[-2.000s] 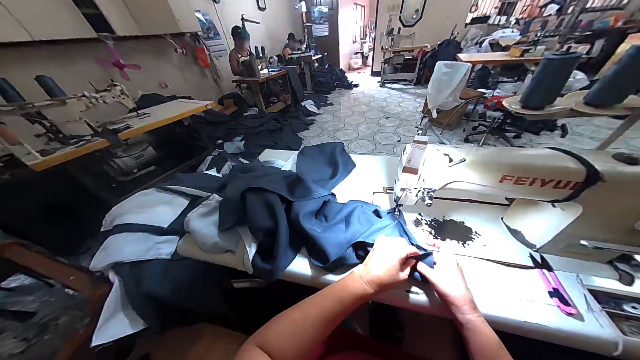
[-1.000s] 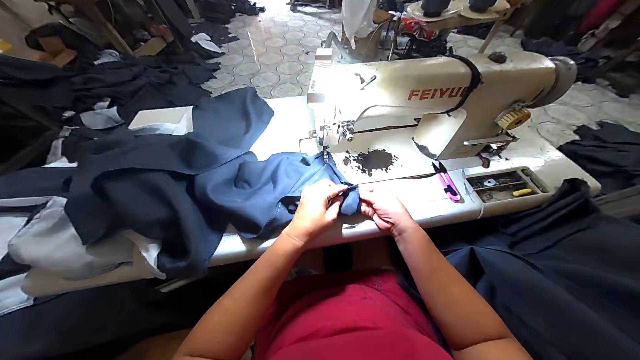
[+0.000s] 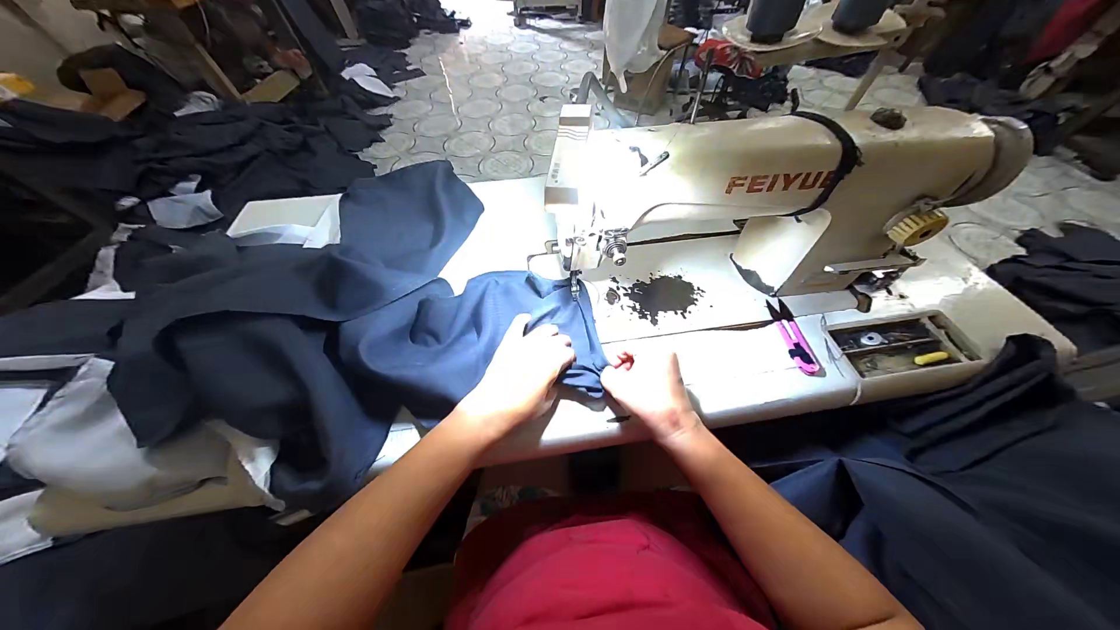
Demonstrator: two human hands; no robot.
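Dark blue fabric (image 3: 437, 350) lies bunched over the left of the sewing table, and its right edge runs under the needle area (image 3: 574, 284) of a Feiyue industrial sewing machine (image 3: 770, 162). My left hand (image 3: 529, 367) grips the fabric just in front of the presser foot, fingers curled on it. Close beside it, my right hand (image 3: 652, 385) pinches the fabric's near right corner, by the table's front edge. Whether the needle is down in the cloth cannot be told.
Pink-handled thread snips (image 3: 794, 339) lie right of my hands. Beyond them is an open recessed tray (image 3: 906, 346) with a bobbin and a yellow item. Thread cones (image 3: 774, 19) stand behind the machine. Dark cloth (image 3: 945, 472) drapes at the right; pale pieces (image 3: 114, 437) lie at the left.
The view has swung down and to the right since the earliest frame. Both hands stay on the fabric by the needle; since one second ago they have moved slightly apart, and the corner lies lower between them.
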